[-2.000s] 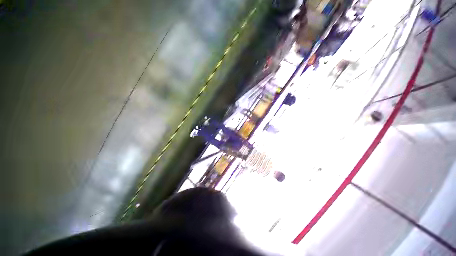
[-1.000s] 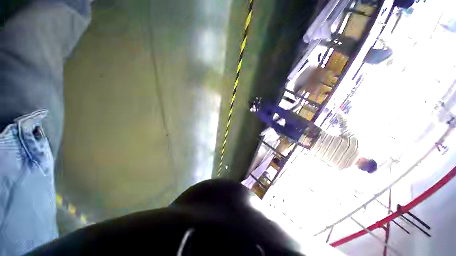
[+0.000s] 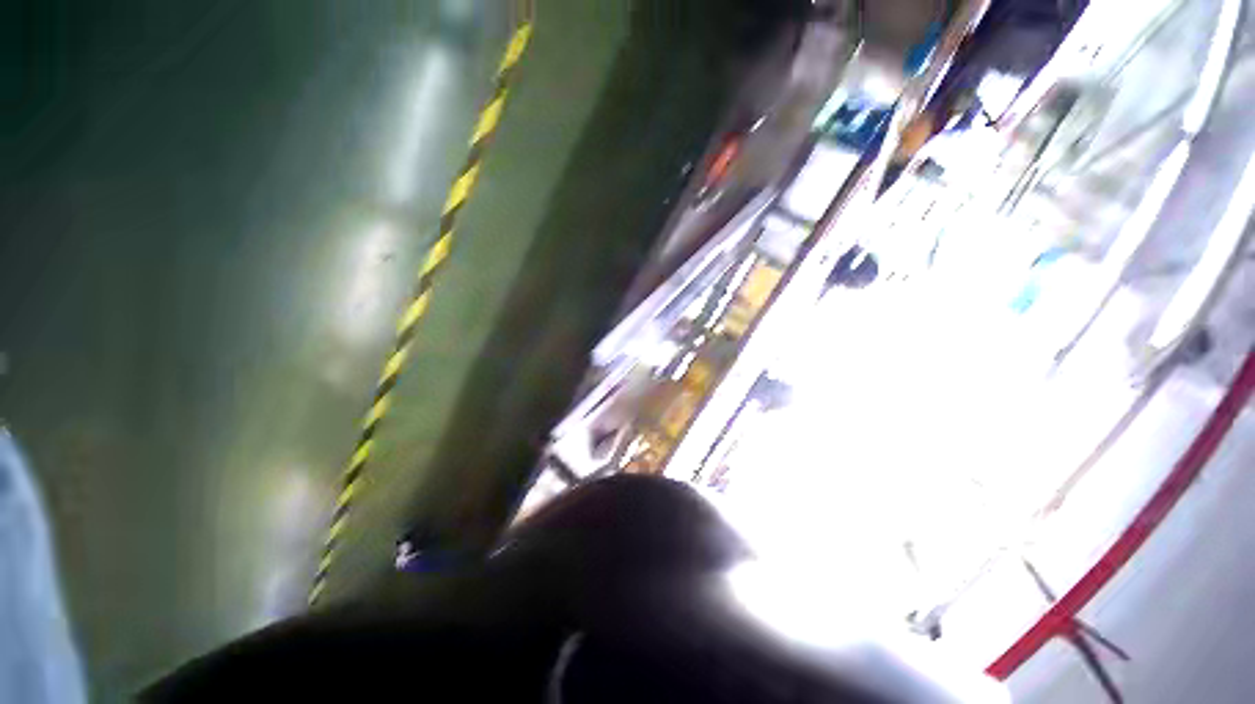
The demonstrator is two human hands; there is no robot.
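Observation:
A large dark curved shell (image 3: pixel 592 591), which looks like a black headset or helmet, fills the bottom middle of the head view. A thin pale curved mark shows on it. A light blue denim piece (image 3: pixel 30 591) lies at the lower left edge, blurred and cut off. Neither of my hands can be made out. What holds the dark shell, if anything, cannot be seen.
The view is tilted. A green shiny floor (image 3: pixel 179 275) with a yellow-black tape line (image 3: pixel 410 323) fills the left. A long worktable (image 3: pixel 812 255) with brown cartons (image 3: pixel 681 399) runs diagonally. Strong glare covers the right, with a red pipe (image 3: pixel 1142 530) beyond.
The denim has mostly slid out at the left. The tape line now slants more. The person beside the worktable has dropped low behind the dark shell, leaving only a small blue and white part showing.

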